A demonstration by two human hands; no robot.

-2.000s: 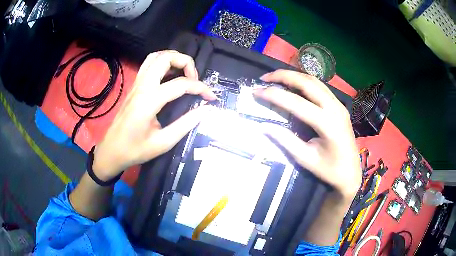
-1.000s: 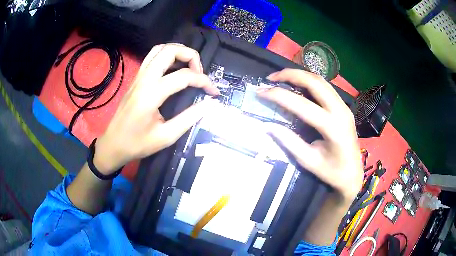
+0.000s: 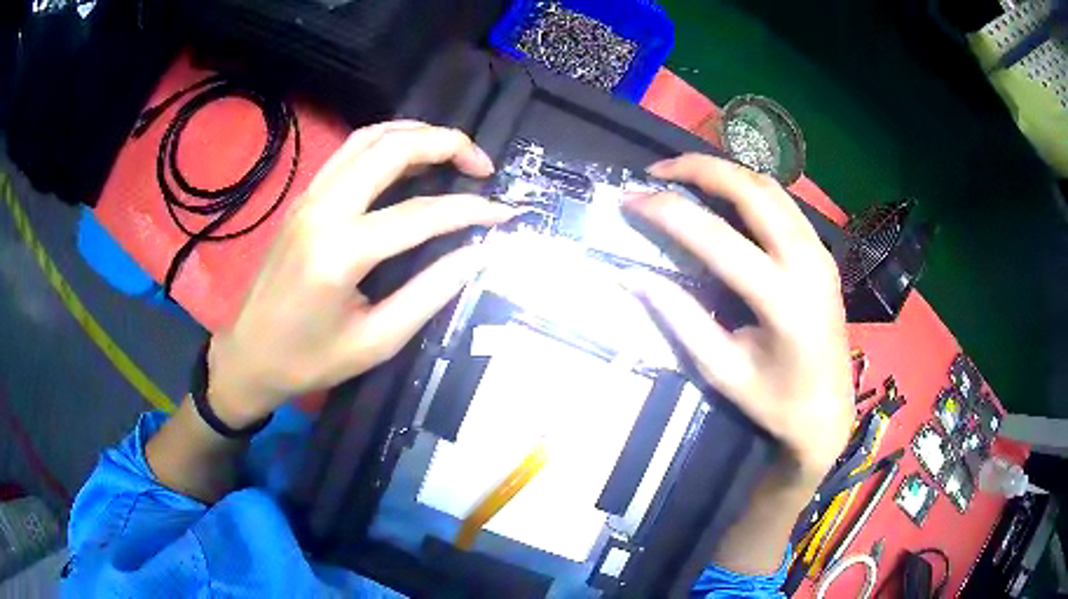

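Observation:
An open tablet assembly (image 3: 515, 410) with a glaring white interior and black strips lies in a black foam tray (image 3: 351, 468). An orange-yellow flex cable (image 3: 504, 497) lies across its near part. A circuit board (image 3: 562, 193) shows at the far end. My left hand (image 3: 340, 257) rests at the board's left side, fingers spread and fingertips on or just above it. My right hand (image 3: 761, 304) is at the right side, fingers spread and curved over the board's right part. Glare hides the thumb tips, and I cannot tell if either hand pinches a small part.
A blue bin (image 3: 586, 47) of small metal parts and a round clear dish (image 3: 761, 140) stand beyond the tray. A coiled black cable (image 3: 223, 164) lies left. Right are a black finned block (image 3: 878, 257), tools (image 3: 849, 480), small boards (image 3: 949, 445) and a coiled white cable (image 3: 849, 573).
My left index finger has straightened and its tip has moved right, to the board's upper left edge. My right hand has barely changed. The whole view has shifted slightly.

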